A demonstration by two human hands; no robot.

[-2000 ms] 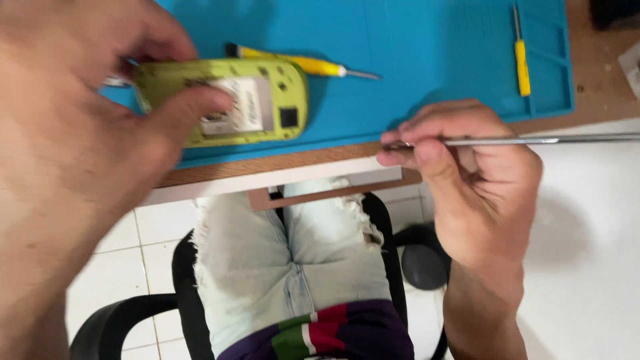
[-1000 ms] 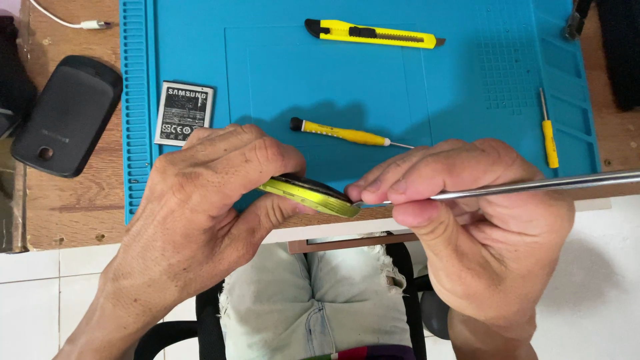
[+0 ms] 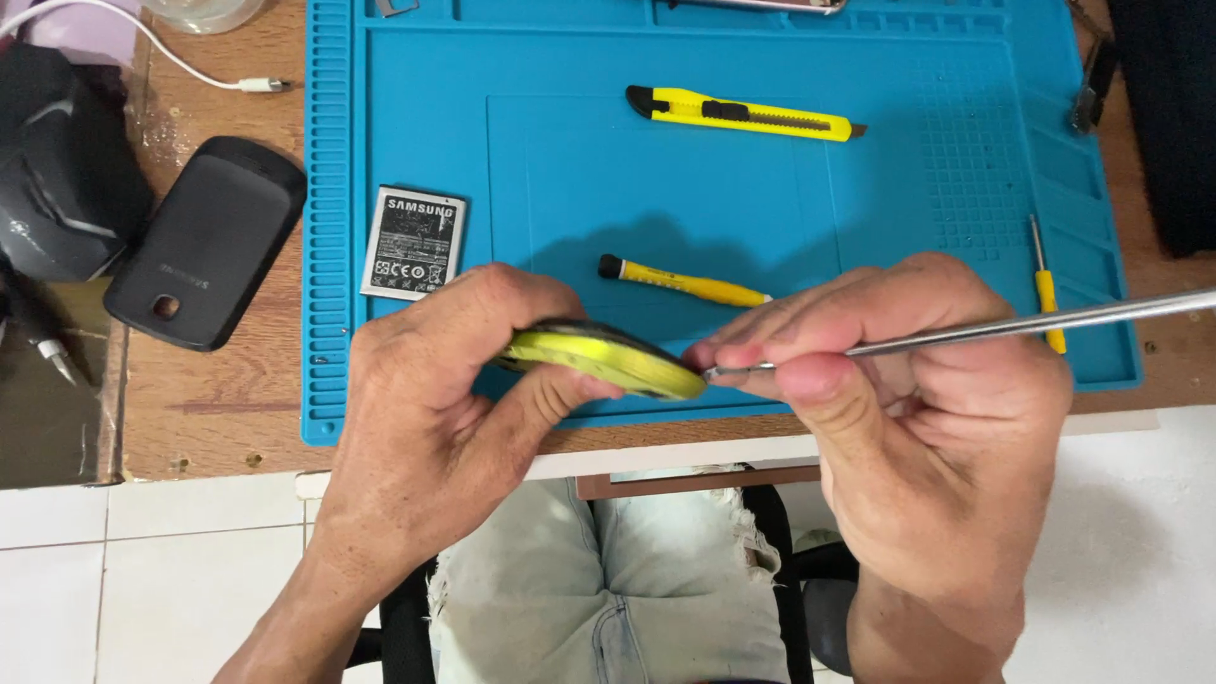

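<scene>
My left hand (image 3: 446,408) grips a yellow-green mobile phone body (image 3: 608,359), turned edge-on with its dark face tilted away, over the front edge of a blue silicone work mat (image 3: 589,190). Between thumb and fingers, my right hand (image 3: 912,399) holds a slim metal prying tool (image 3: 1026,325) whose tip meets the right end of the phone's rim. Whether the tip sits in the seam cannot be told. Beyond my hands a yellow screwdriver (image 3: 689,282) lies on the mat, its tip hidden by my right fingers. A Samsung battery (image 3: 414,243) lies left of it.
A yellow utility knife (image 3: 750,112) lies farther back, and a small yellow screwdriver (image 3: 1048,294) at the mat's right. On the wooden table at left are a black phone back cover (image 3: 211,242), a white cable (image 3: 204,76) and a dark bulky object (image 3: 62,171).
Two seconds ago the phone's inner side with its label faced up, apart from the metal tool. It has since been tilted on edge, and the tool's tip has come to its rim.
</scene>
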